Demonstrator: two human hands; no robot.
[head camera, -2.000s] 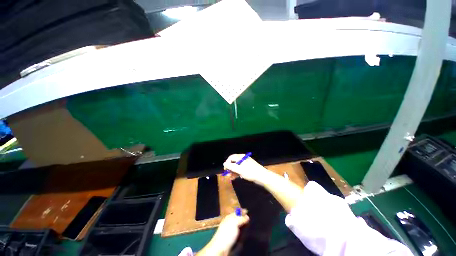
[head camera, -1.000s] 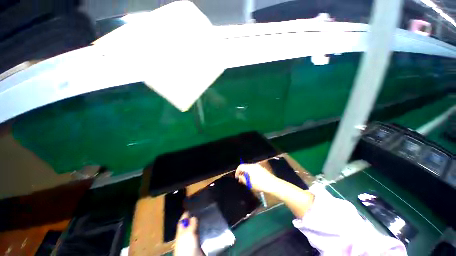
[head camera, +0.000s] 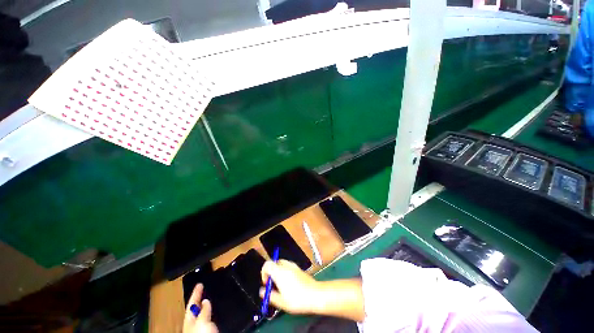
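My right hand holds a blue pen upright over dark phones on a wooden board. My left hand, cut off by the bottom edge, is at the left side of overlapping dark phones, with a small blue thing at its fingers. Whether it grips a phone cannot be told. One black phone lies just beyond my right hand and another black phone lies at the board's right end. A thin white pen lies between them.
A long black tray lies behind. A white post stands right of the board. A glossy phone lies on the green bench; a filled tray is beyond. A sticker sheet hangs upper left. A person's blue sleeve shows far right.
The view has swung right. The silvery phone face by my left hand no longer shows. The phone and white pen beside my right hand are now uncovered. My right hand still holds the blue pen.
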